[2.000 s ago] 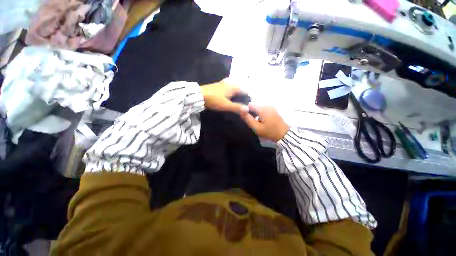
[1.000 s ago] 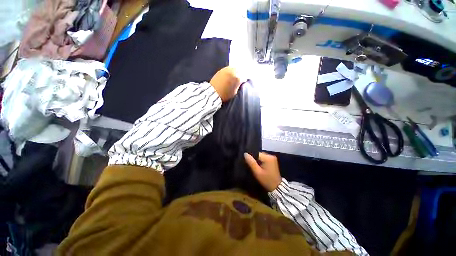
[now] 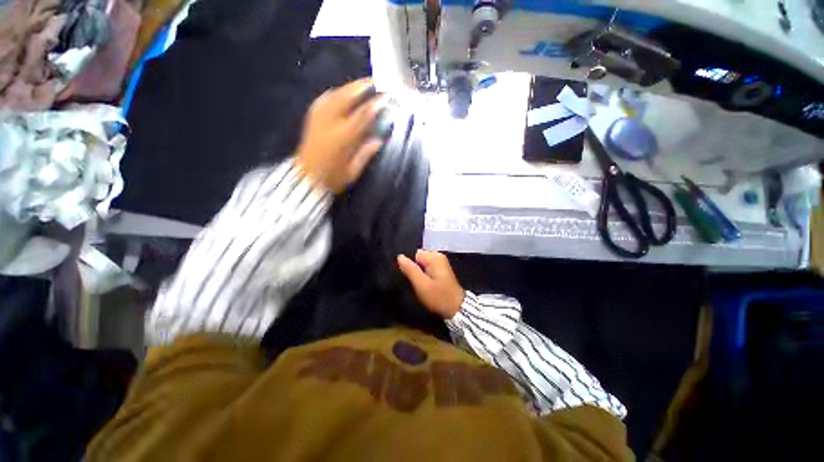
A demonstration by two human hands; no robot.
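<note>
A black fabric panel (image 3: 384, 203) runs from the glaring needle area of the white sewing machine (image 3: 533, 41) over the table edge to the lap. My left hand (image 3: 341, 133), slightly blurred, lies on the fabric just left of the needle area, fingers spread. My right hand (image 3: 435, 281) is at the fabric's right edge, below the table edge, thumb on top and the other fingers partly hidden; it holds that edge. The presser foot (image 3: 425, 79) is hard to see in the glare. More black fabric (image 3: 217, 108) lies flat on the table at the left.
Right of the needle lie a phone (image 3: 553, 135) with pale strips, a purple round item (image 3: 631, 139), black-handled scissors (image 3: 635, 209) and green and blue tools (image 3: 707, 212). A scale strip (image 3: 524, 224) lines the edge. White scraps (image 3: 63, 167) are left; a blue crate (image 3: 768, 316) is lower right.
The hands were together near the needle, then separated. My right hand moved down the fabric edge. My left hand has now opened out on the fabric. The view has shifted, moving the machine left and up.
</note>
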